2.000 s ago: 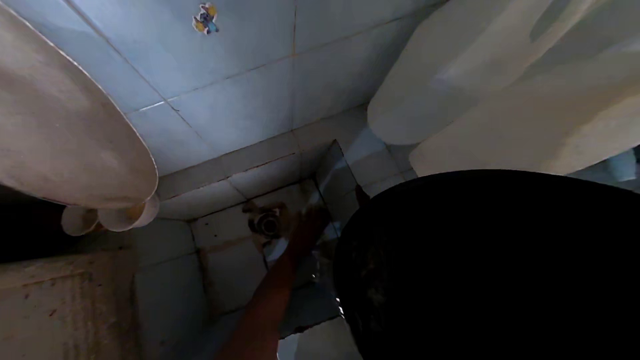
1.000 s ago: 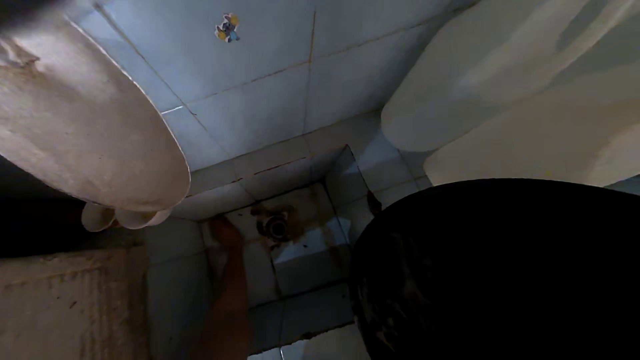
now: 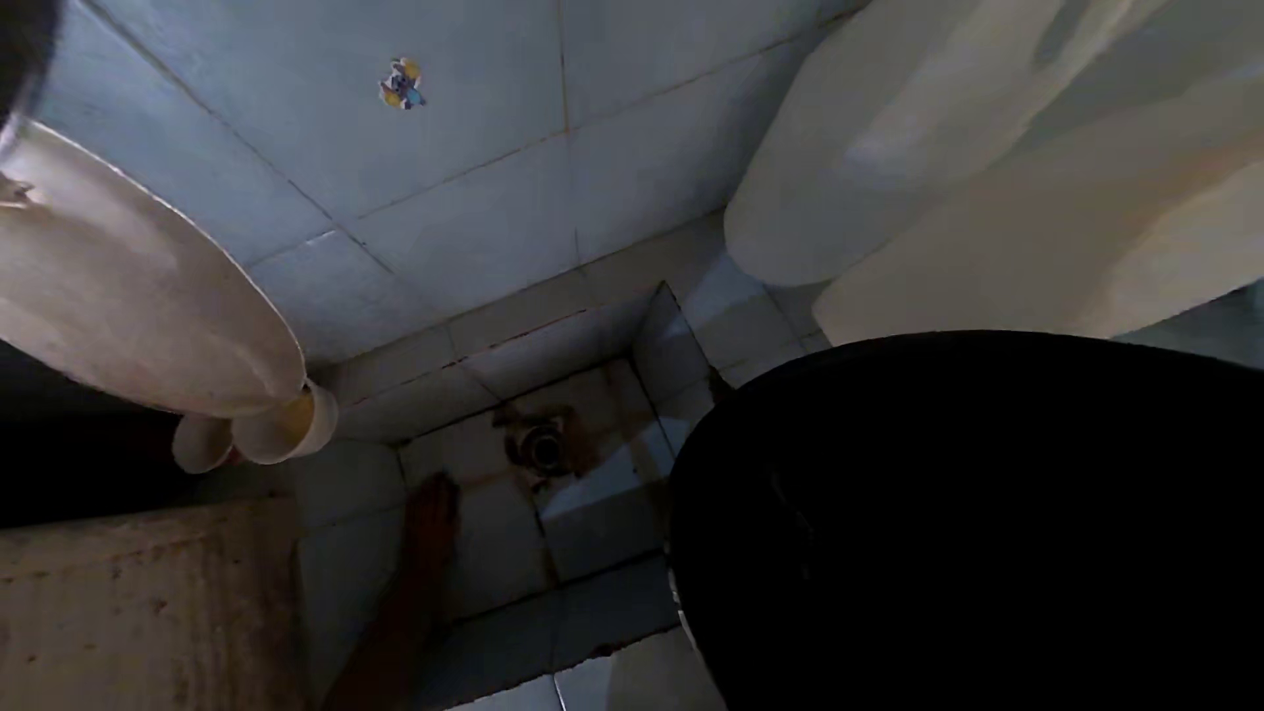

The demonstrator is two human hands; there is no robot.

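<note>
In the dim head view, my left hand (image 3: 432, 513) reaches down from the bottom edge into a sunken tiled recess. It lies low at the left side of the recess floor (image 3: 484, 553), left of a round drain opening (image 3: 545, 449). Its fingers are dark and blurred; whether they hold anything cannot be made out. Brown stains surround the drain and run along the tile joints. My right hand is out of view.
A large black rounded object (image 3: 968, 533) covers the lower right. Pale rounded objects (image 3: 889, 148) stand at upper right. At left are a whitish oval object (image 3: 148, 286), small cups (image 3: 286, 430) and a stained pale slab (image 3: 148, 602). A small sticker (image 3: 402, 84) is on the tiled wall (image 3: 474, 197).
My left hand has moved from the right side of the drain to its left side, and then a little nearer along the recess's left side.
</note>
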